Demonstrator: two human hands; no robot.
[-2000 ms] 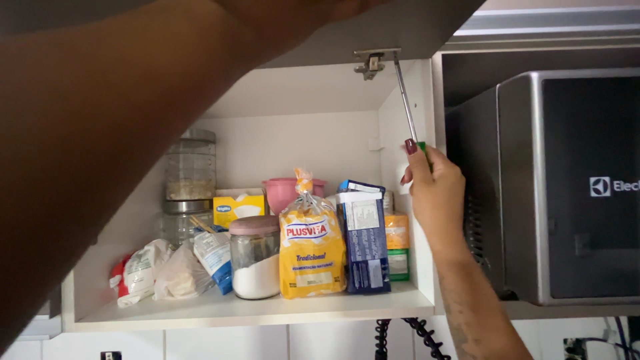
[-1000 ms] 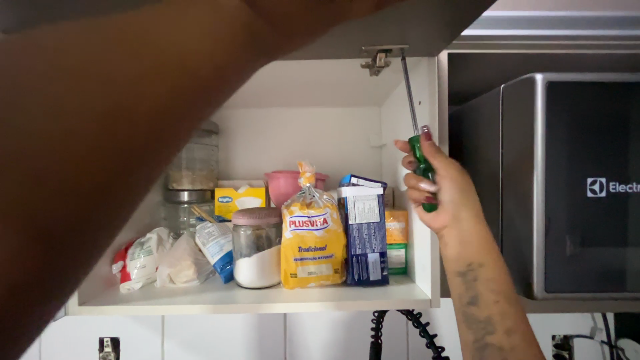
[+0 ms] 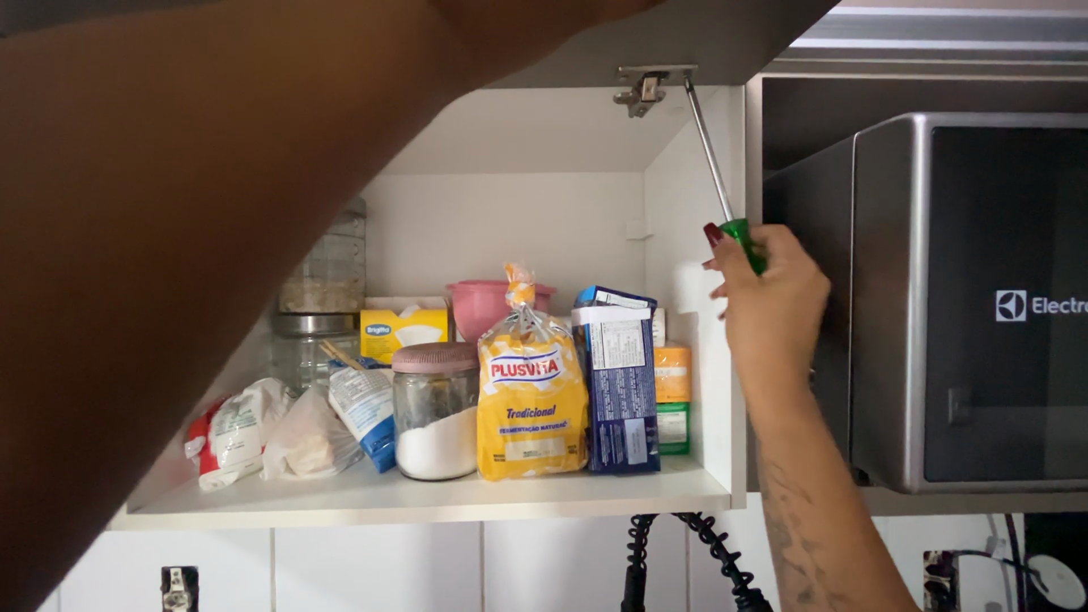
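My right hand (image 3: 765, 289) is closed around the green handle of a screwdriver (image 3: 709, 149). The screwdriver points up and slightly left, its tip at the right end of a metal cabinet hinge (image 3: 644, 89). That hinge sits at the lower edge of the raised grey cabinet door (image 3: 722, 42). My left arm crosses the upper left of the view, and my left hand (image 3: 544, 21) is against the underside of the door; its fingers are mostly cut off by the top edge, so its grip is not visible.
Inside the white cabinet (image 3: 425, 506) stand a bread bag (image 3: 531, 408), a jar of white powder (image 3: 436, 425), a dark blue box (image 3: 619, 391), a pink bowl (image 3: 484, 310) and several bags. A microwave (image 3: 977, 297) is at right. Coiled black cords (image 3: 718, 544) hang below.
My right hand's fingers have shifted around the screwdriver's green handle. The tip stays at the hinge, and my left arm remains raised against the door.
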